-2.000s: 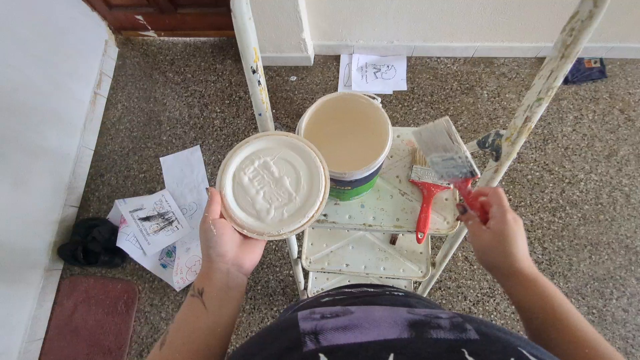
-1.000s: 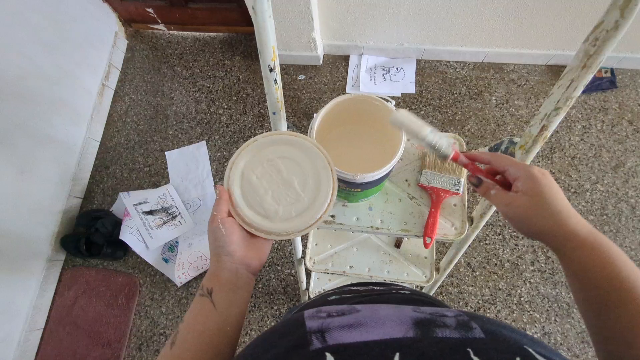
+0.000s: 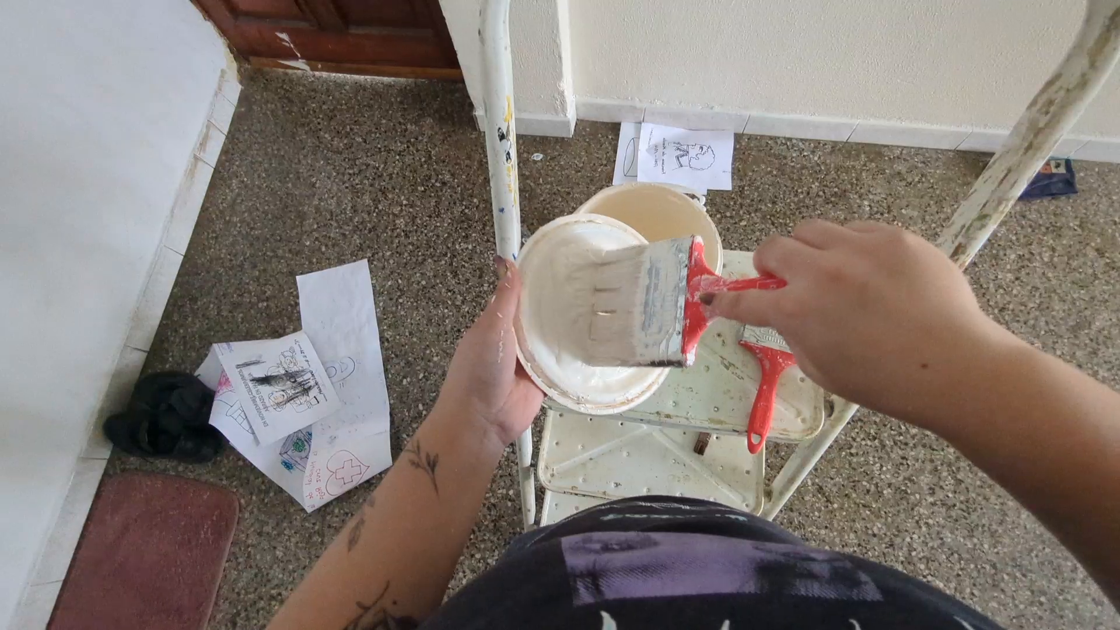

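My left hand (image 3: 494, 367) holds a round paint bucket lid (image 3: 560, 306) by its left edge, its paint-smeared face up. In my right hand (image 3: 862, 306) is a wide flat paintbrush (image 3: 643, 302) with a red handle, its bristles lying over the lid. The lid partly covers an open bucket (image 3: 665, 214) of cream paint behind it. A second red-handled paintbrush (image 3: 766, 394) rests on the top step of a white metal stepladder (image 3: 700, 394), below my right hand; my hand hides part of it.
Ladder rails (image 3: 500, 131) rise at both sides. Drawn-on papers (image 3: 350, 385) and a black shoe-like item (image 3: 166, 418) lie on the speckled floor at left, near a dark red mat (image 3: 144, 551). More papers (image 3: 687, 157) lie by the wall, and a dark blue packet (image 3: 1050, 179) at right.
My right hand has picked up the wide brush from beside the other brush and moved it left onto the lid. The lid has moved toward the bucket and now overlaps it.
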